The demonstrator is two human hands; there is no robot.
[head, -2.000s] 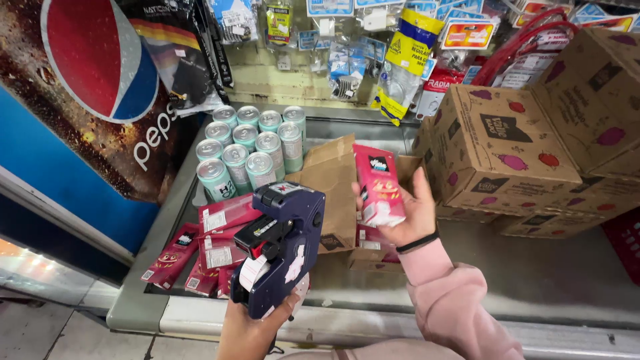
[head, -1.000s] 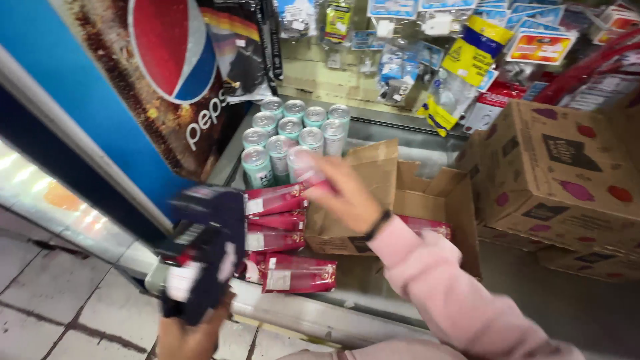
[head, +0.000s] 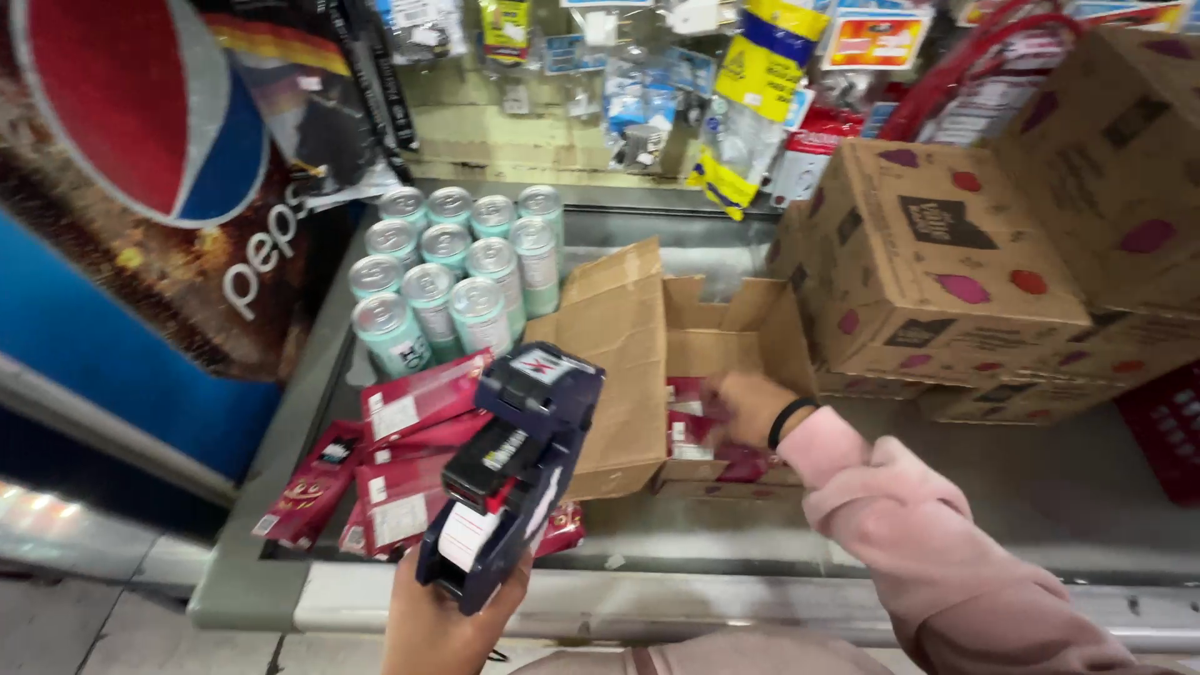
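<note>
My left hand [head: 459, 600] grips a dark blue price labeling gun [head: 516, 469] with a roll of white labels, held above the near edge of the counter. My right hand [head: 745, 408], with a black band at the wrist, reaches into an open cardboard box [head: 614, 375]. Its fingers are at the red packets [head: 689, 422] inside; they are partly hidden, and whether they hold one cannot be told. Several red packets [head: 408, 506] with white labels lie in a loose pile left of the box, partly behind the labeling gun.
Several mint-green cans [head: 431, 291] stand grouped behind the pile. Printed cardboard boxes [head: 947, 253] are stacked at the right. Bagged goods [head: 750, 103] hang on the back wall. A Pepsi panel [head: 159, 169] stands at the left, and the counter's pale front edge [head: 712, 609] runs nearest me.
Two seconds ago my right hand held a red packet over the box; one second ago it was over the pile at left. Now it is inside the box. More packets lie in the pile than at first.
</note>
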